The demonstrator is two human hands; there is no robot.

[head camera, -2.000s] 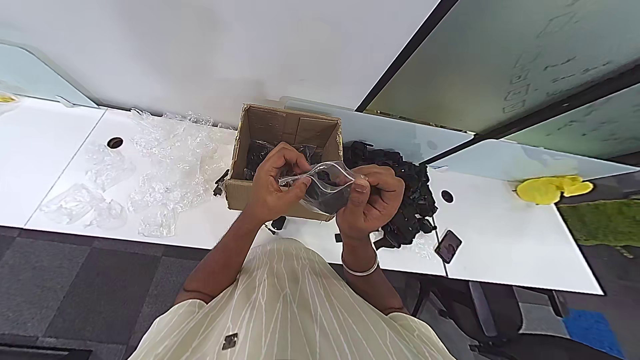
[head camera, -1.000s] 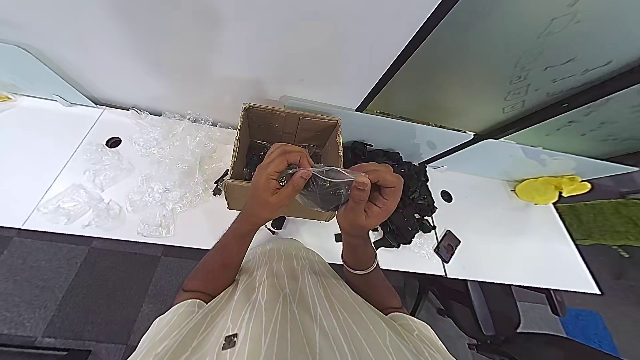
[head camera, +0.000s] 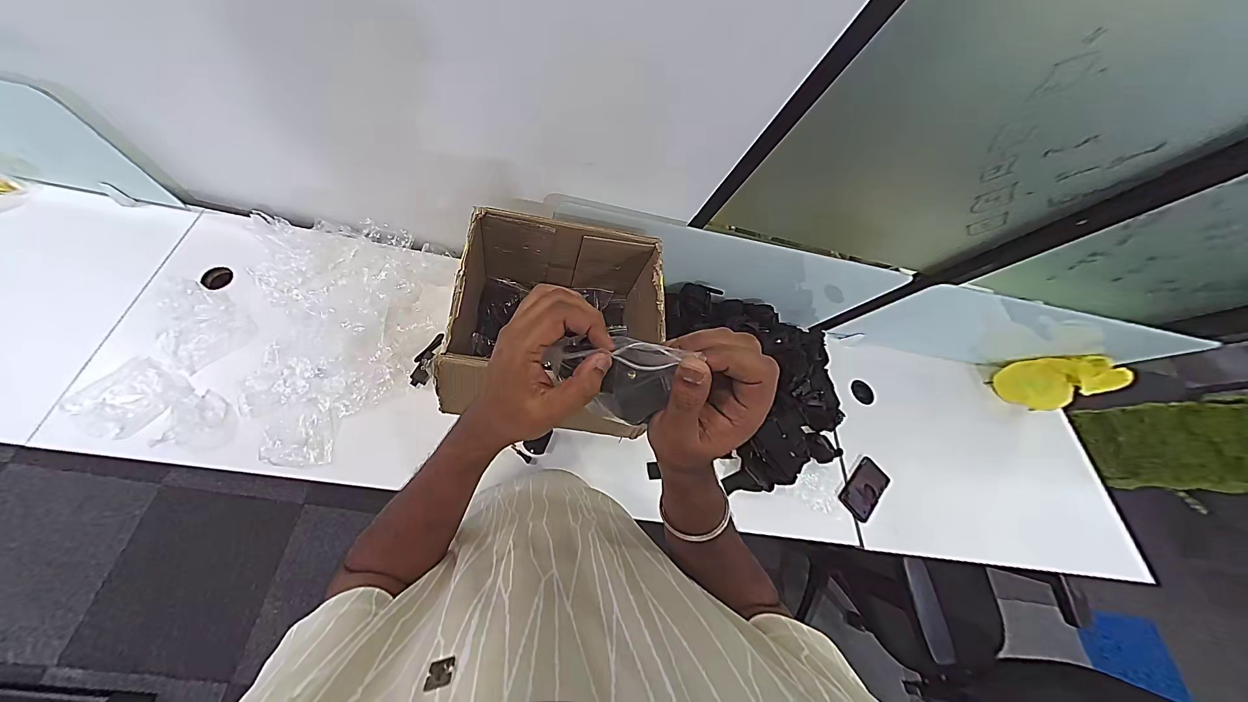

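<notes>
My left hand [head camera: 546, 366] and my right hand [head camera: 714, 395] pinch the top edge of a clear plastic zip bag [head camera: 634, 375] from both sides. A dark item shows inside the bag; its kind cannot be told. Both hands are over the front of an open cardboard box [head camera: 565, 234], which holds several dark items in clear plastic. To the right of the box lies a heap of black items [head camera: 790, 400], partly behind my right hand. On the left lies a spread of clear plastic bags [head camera: 322, 331].
A phone [head camera: 865, 489] lies near the front edge of the white table [head camera: 985, 497]. Farther right is a yellow object [head camera: 1061, 381]. Glass panels [head camera: 975, 166] stand behind the table. An office chair [head camera: 960, 624] is below its front edge, at the right.
The bag's mouth, wide apart two seconds ago, is now drawn nearly flat between my fingers. Both hands stay at nearly the same place over the box.
</notes>
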